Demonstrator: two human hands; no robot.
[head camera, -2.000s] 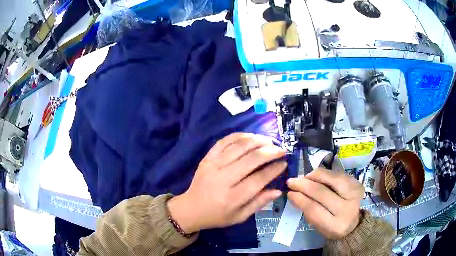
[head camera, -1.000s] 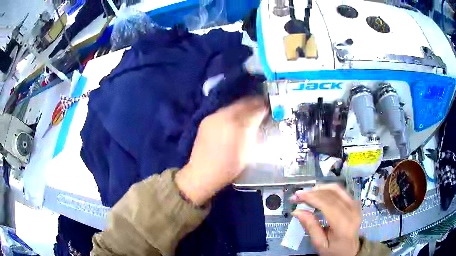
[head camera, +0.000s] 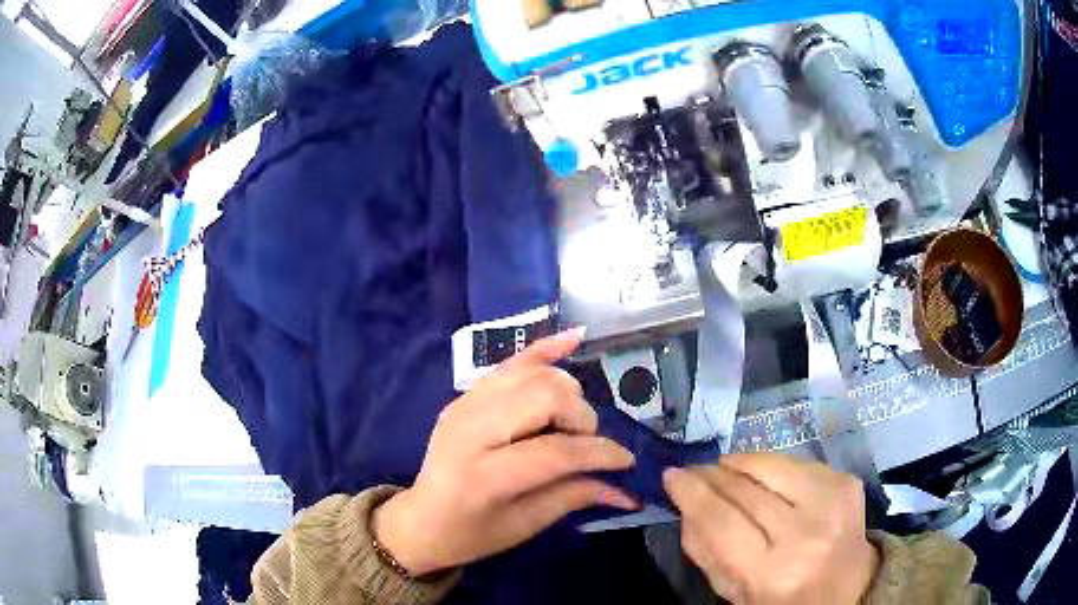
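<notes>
The navy knit garment (head camera: 355, 225) covers the table left of the machine, and its edge runs down between my hands. A white care label with a black brand label (head camera: 505, 342) on it lies at the garment's edge, just above my left fingertips. My left hand (head camera: 508, 461) holds the navy cloth, its index finger extended near the label. My right hand (head camera: 768, 520) pinches the cloth edge below the machine. The cloth plate (head camera: 615, 266) by the needle is brightly lit, with no cloth under the presser foot that I can see.
The JACK overlock machine (head camera: 709, 101) stands at upper right. White label tape (head camera: 716, 355) hangs over the table's front edge. A brown bowl (head camera: 1005, 284) of small black labels is at right. Orange-handled scissors (head camera: 147, 298) lie far left. A clear plastic bundle (head camera: 278, 77) is behind the garment.
My left hand has come from the needle area down to the cloth edge. My right hand has let go of the white strip and taken the cloth. The labels now show on the garment's edge.
</notes>
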